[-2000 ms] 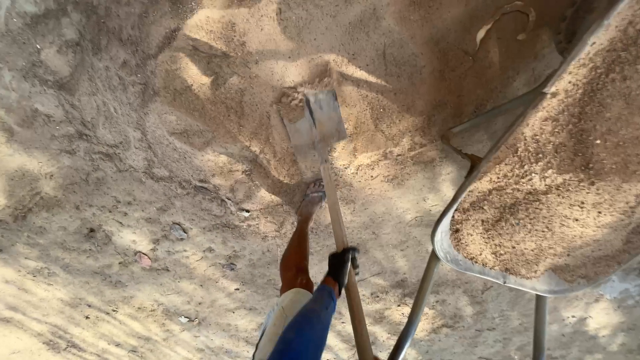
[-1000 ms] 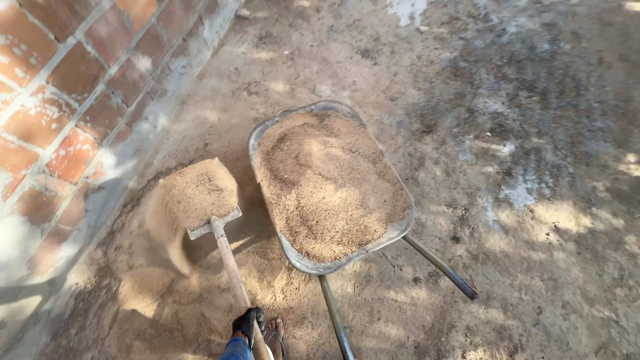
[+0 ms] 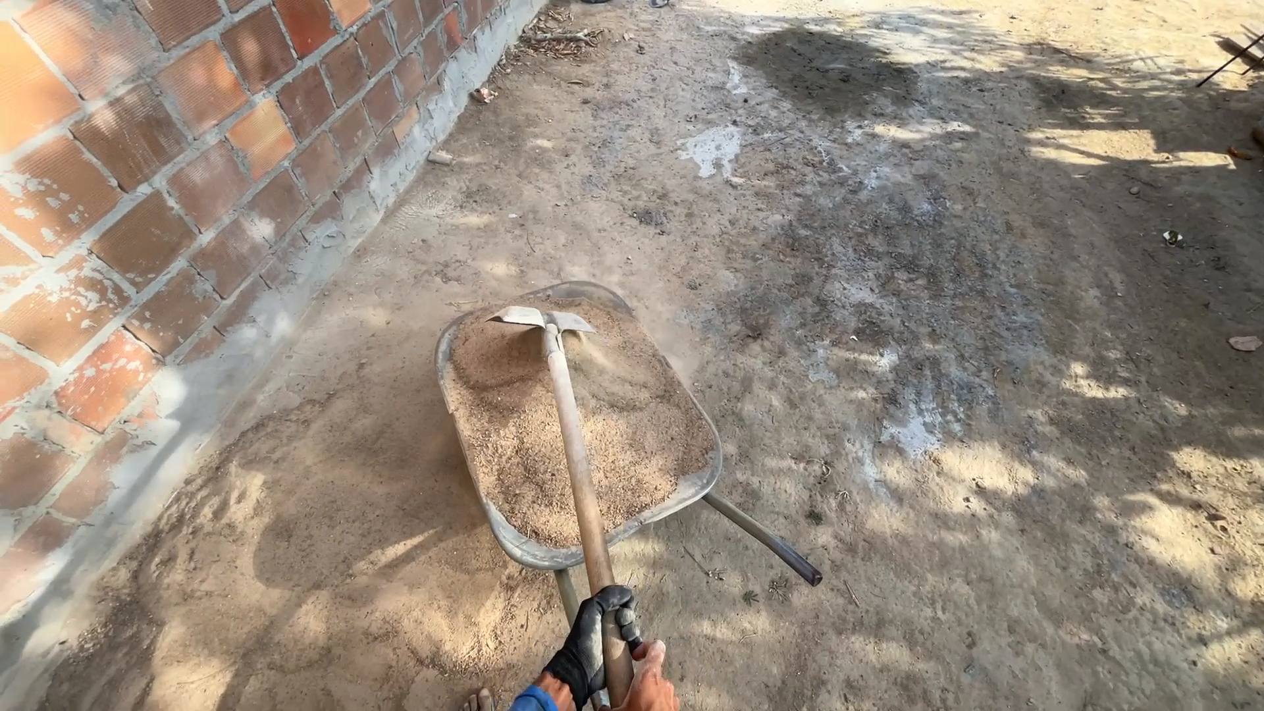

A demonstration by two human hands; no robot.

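My left hand (image 3: 592, 642), in a dark glove with a blue sleeve at the wrist, grips the wooden handle of a shovel (image 3: 576, 444) at the bottom centre. Close behind it, my bare right hand (image 3: 652, 681) is also on the handle, partly cut off by the frame's lower edge. The handle reaches forward over a metal wheelbarrow (image 3: 706, 474) heaped with brown sand (image 3: 523, 474). At the far end of the tray, the shovel's metal blade (image 3: 541, 318) sits at the sand, its front part hidden. A little dust hangs by the tray's right side.
A hollow-brick wall (image 3: 188, 188) with a mortar base runs along the left. Loose sand (image 3: 365, 592) lies on the ground between the wall and the wheelbarrow. One wheelbarrow handle (image 3: 765, 538) sticks out to the lower right. Toes (image 3: 480, 700) show at the bottom edge.
A second ago the shovel held a load of sand left of the wheelbarrow; it has moved right, over the tray. Earlier still, its blade was down at the ground sand. The view has shifted greatly.
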